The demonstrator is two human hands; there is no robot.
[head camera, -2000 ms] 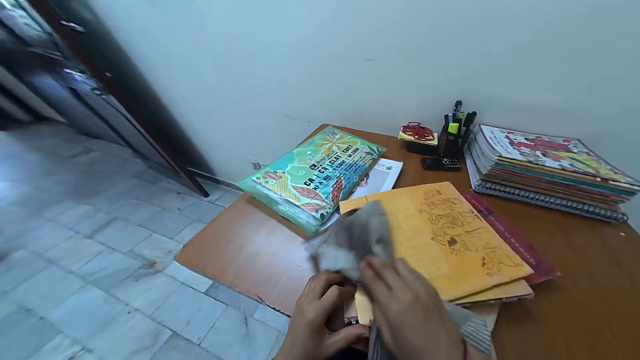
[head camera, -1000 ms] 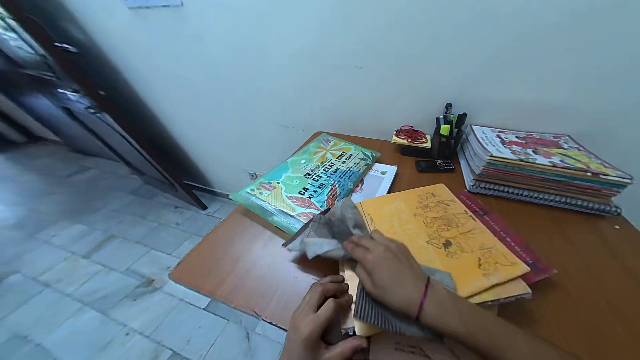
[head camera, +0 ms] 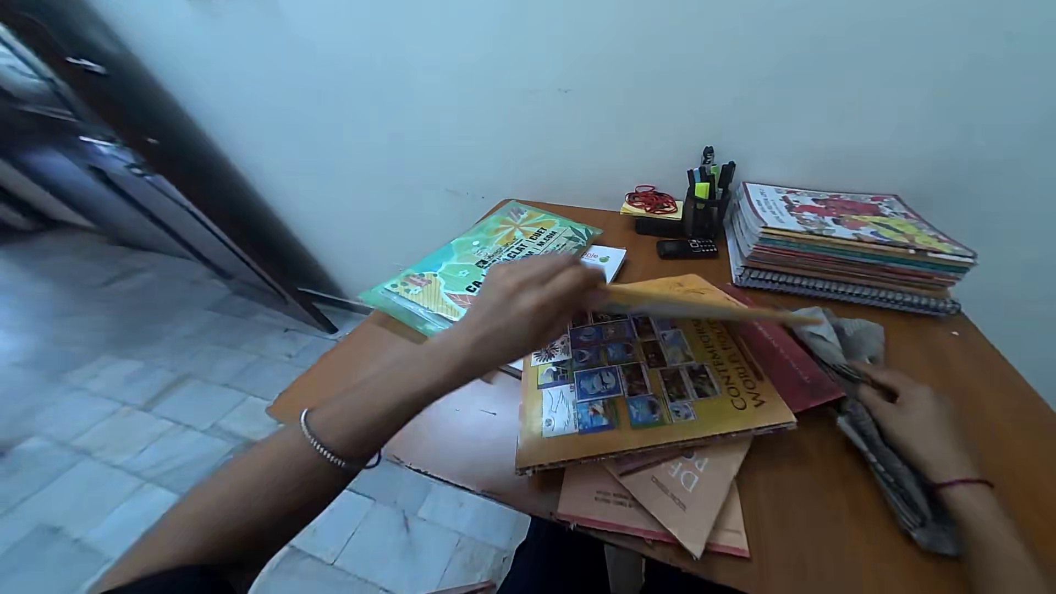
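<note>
My left hand (head camera: 544, 301) grips the edge of a yellow-covered book (head camera: 701, 307), held almost edge-on above the pile. Under it lies a yellow textbook with small pictures on its cover (head camera: 652, 429), on top of several pinkish-brown books (head camera: 660, 495) near the desk's front edge. A dark red book (head camera: 784, 355) shows at the right of the pile. On the desk at the right, my right hand (head camera: 916, 421) holds a crumpled grey striped cloth (head camera: 883, 462), which touches the desk beside the red book.
A green printed plastic folder (head camera: 495, 256) lies at the desk's back left over a white booklet (head camera: 608, 257). Along the wall stand a black pen holder (head camera: 705, 206), a black phone (head camera: 686, 248), red cord (head camera: 651, 200) and a stack of books and spiral notebooks (head camera: 850, 247).
My right hand has moved right with the cloth, off the yellow book. My left hand has moved up and now holds that book raised, exposing the picture-covered textbook.
</note>
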